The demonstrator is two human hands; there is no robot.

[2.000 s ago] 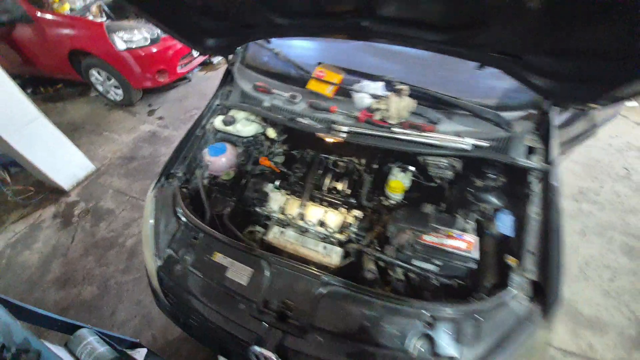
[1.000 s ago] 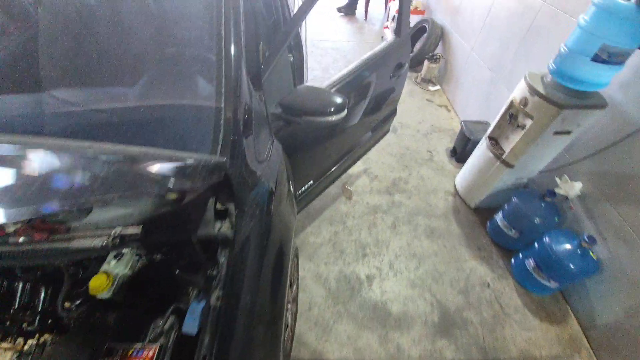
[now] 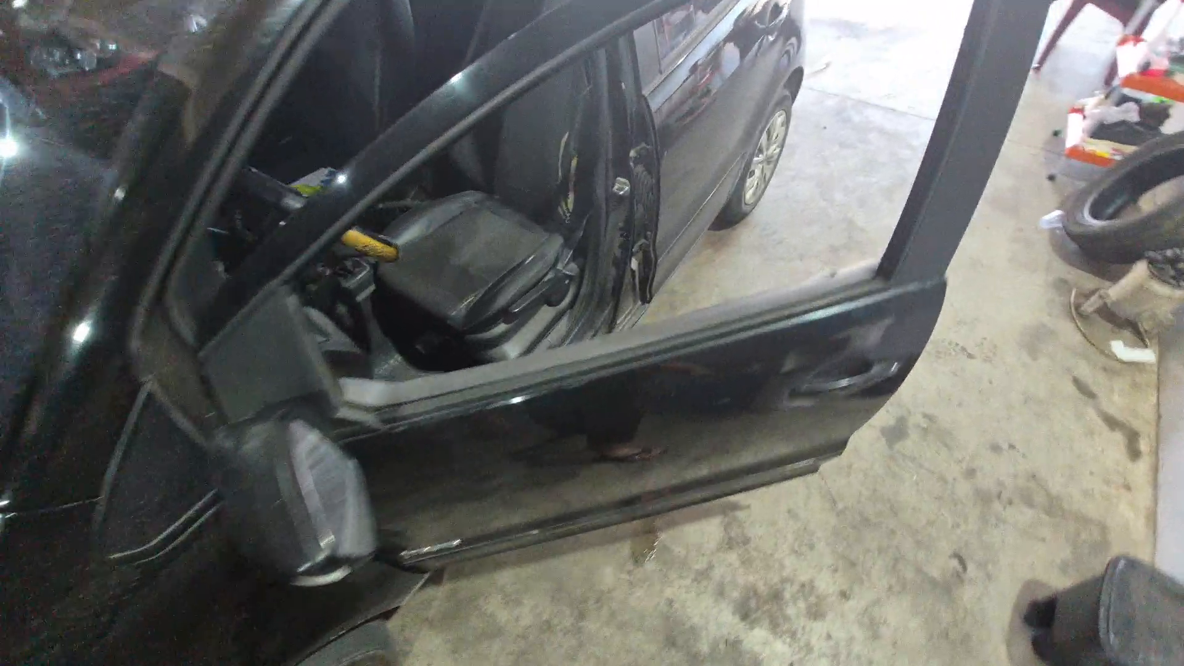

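Neither my left hand nor my right hand is in the head view. A black car's front door (image 3: 629,435) stands open across the middle, its window frame without visible glass. The side mirror (image 3: 305,499) juts out at the lower left, blurred. Through the window opening I see a dark front seat (image 3: 472,259) and, left of it, a yellow object (image 3: 370,244) that I cannot identify. The rear door (image 3: 712,102) looks closed, with the rear wheel (image 3: 766,157) behind it.
A loose tyre (image 3: 1128,199) lies at the right, below red-edged trays (image 3: 1091,139) holding items. Near it is a dirty beige container (image 3: 1133,301). A black bin (image 3: 1119,610) stands at the lower right on the stained concrete floor (image 3: 758,573).
The view has moved from the open engine bay, past the water dispenser and blue bottles, to the car's open front door, now much nearer.
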